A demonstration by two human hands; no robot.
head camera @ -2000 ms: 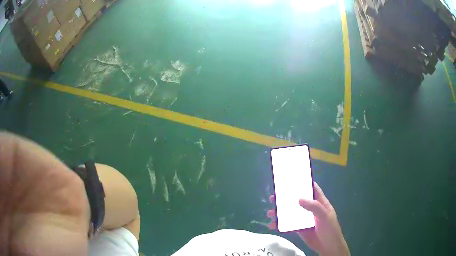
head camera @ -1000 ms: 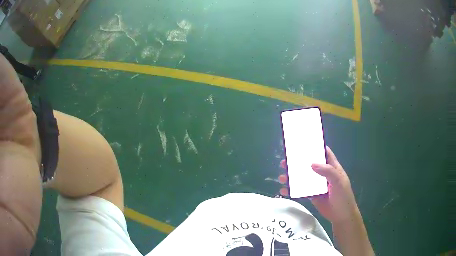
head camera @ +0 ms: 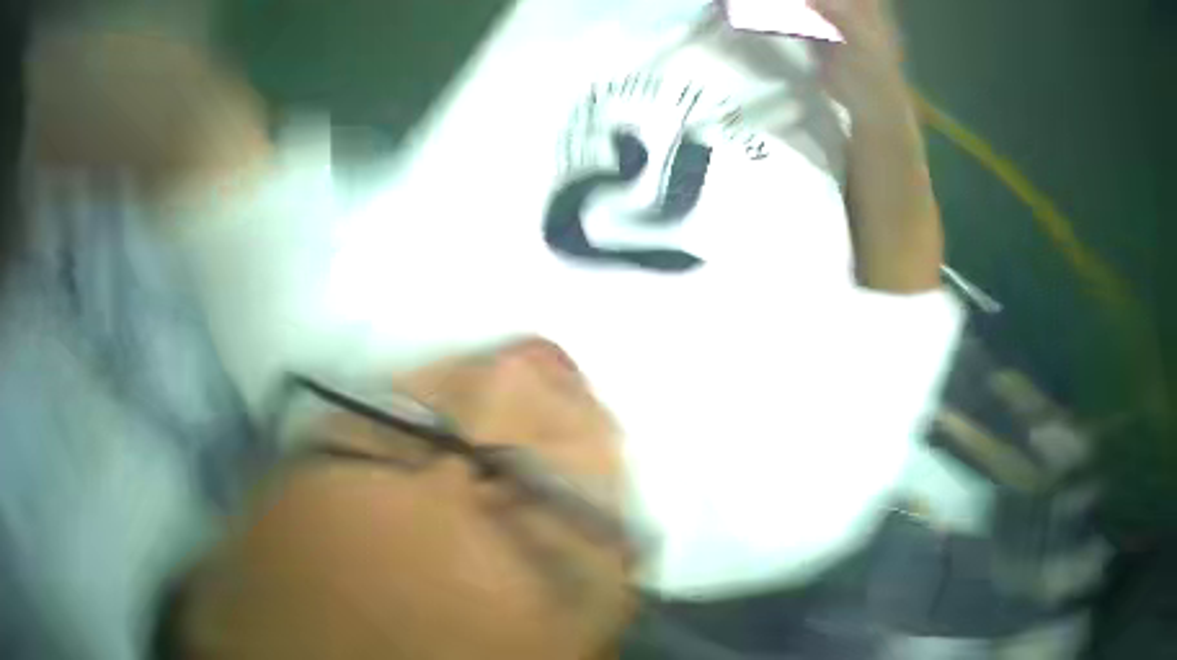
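Note:
The picture is strongly blurred. The smartphone [head camera: 782, 17] shows only as a bright white corner with a thin dark edge, cut off by the top edge. My right hand [head camera: 849, 23] is at the top, right of centre, holding the phone; its fingers are partly cut off and blurred. The right forearm runs down from it to a white sleeve. My left hand cannot be made out; only a blurred bare arm shows at the upper left, beside a white sleeve.
A white shirt [head camera: 762, 387] with dark print fills the middle. A person's head with thin dark glasses [head camera: 471, 451] is large at the bottom. Green floor with a curved yellow line [head camera: 1052, 213] lies at right. Blurred grey and tan shapes are at the lower right.
The view has swung round onto the shirt and a head with glasses. The phone has shifted to the top edge. The large open palm at the left has left the picture.

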